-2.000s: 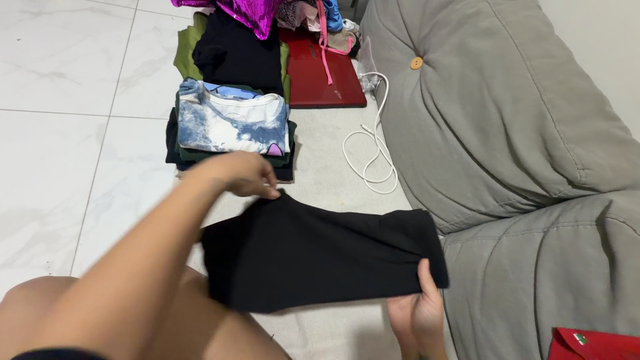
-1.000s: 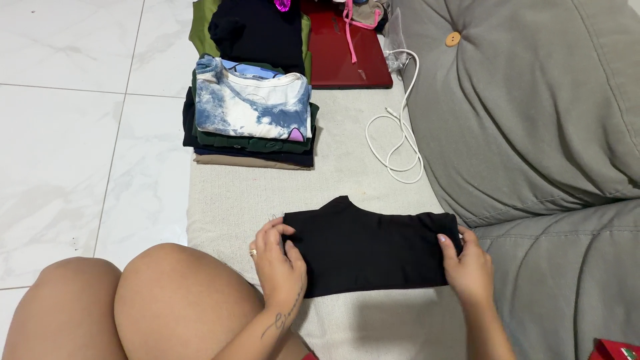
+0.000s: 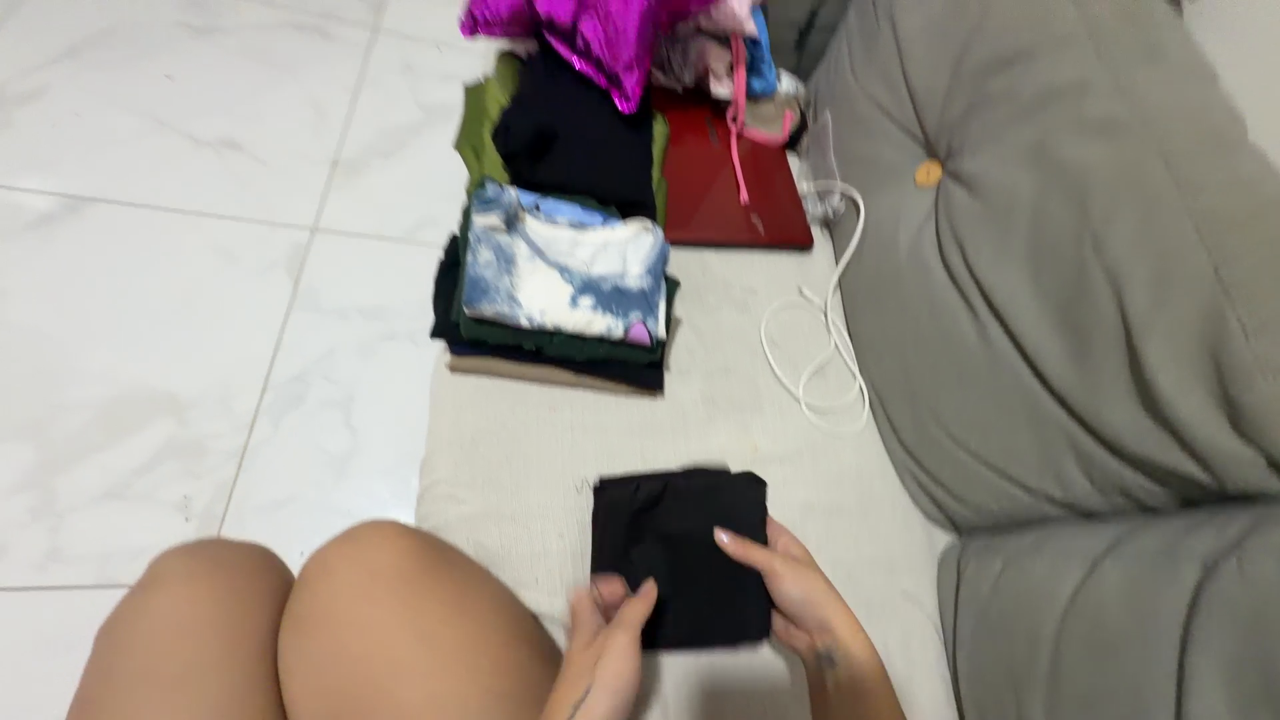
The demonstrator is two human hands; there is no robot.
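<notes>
A black garment [image 3: 690,570], folded into a compact square, is held over the light seat cushion. My right hand [image 3: 790,580] grips its right side, thumb on top and fingers underneath. At its lower left corner is my left hand [image 3: 610,625], slightly blurred, with thumb and fingers closed around the edge. Beyond the garment lies a stack of folded clothes, topped by a blue and white tie-dye shirt [image 3: 565,265].
Behind the stack are black clothing [image 3: 580,130], green clothing [image 3: 478,130] and a shiny magenta item [image 3: 610,40]. A red laptop-like case [image 3: 730,190] and a white cable [image 3: 850,370] lie beside grey back cushions [image 3: 1060,250]. Tiled floor [image 3: 150,350] is at left.
The black garment was wide and flat between my hands; now it is a smaller square, folded over. My hands have come closer together.
</notes>
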